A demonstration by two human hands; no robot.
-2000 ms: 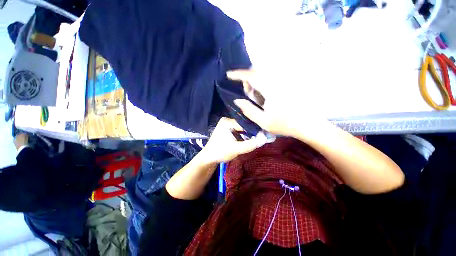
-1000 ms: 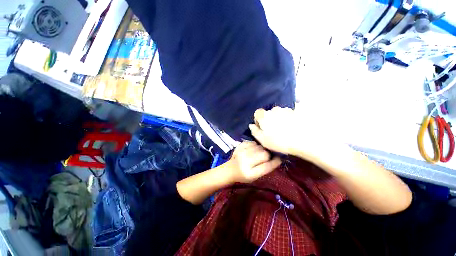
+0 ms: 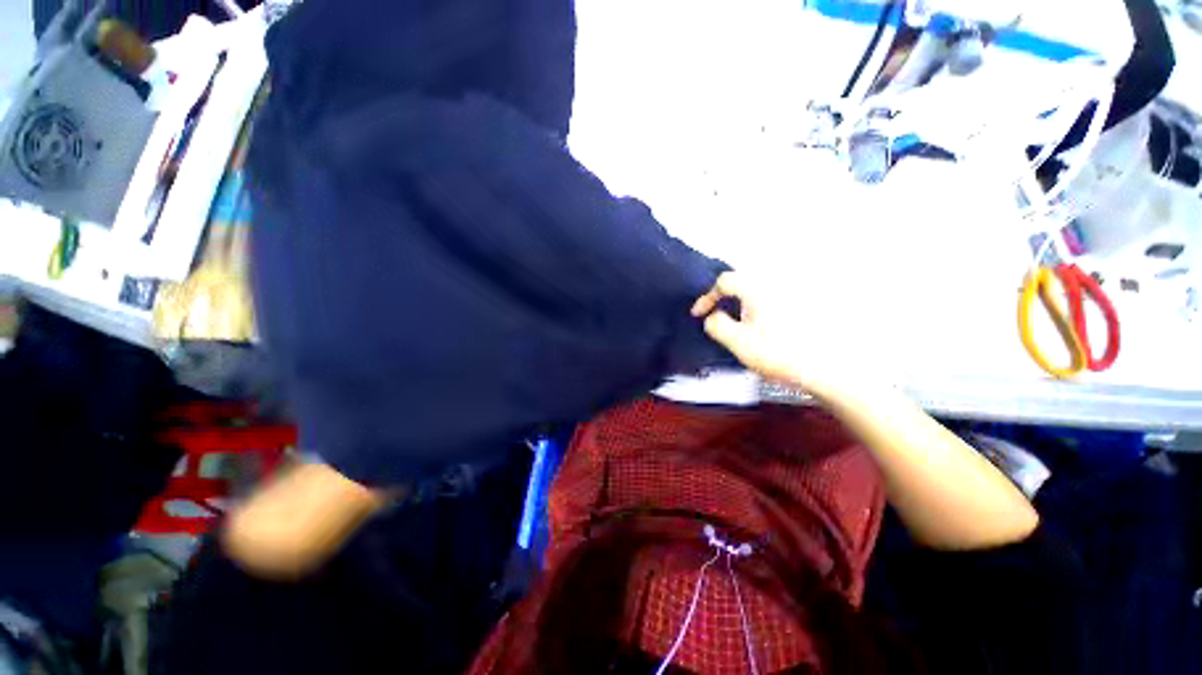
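Observation:
A large dark navy garment piece (image 3: 448, 251) is spread from the top of the view down over the table's front edge at the left. My right hand (image 3: 741, 321) pinches its right corner between thumb and fingers, just above the table's front edge. My left forearm shows at the lower left and runs up under the cloth. My left hand is hidden by the cloth, so its grip cannot be seen.
Scissors with yellow-orange and red handles (image 3: 1070, 321) lie at the right below white cords (image 3: 1055, 178). Machine parts (image 3: 870, 148) stand at the upper right. A cardboard-brown surface (image 3: 208, 301) and a grey fan box (image 3: 73, 139) are at the left.
The garment has been spread and swung down to the left over the table edge. My left hand has moved left from beside my right hand and gone behind the cloth.

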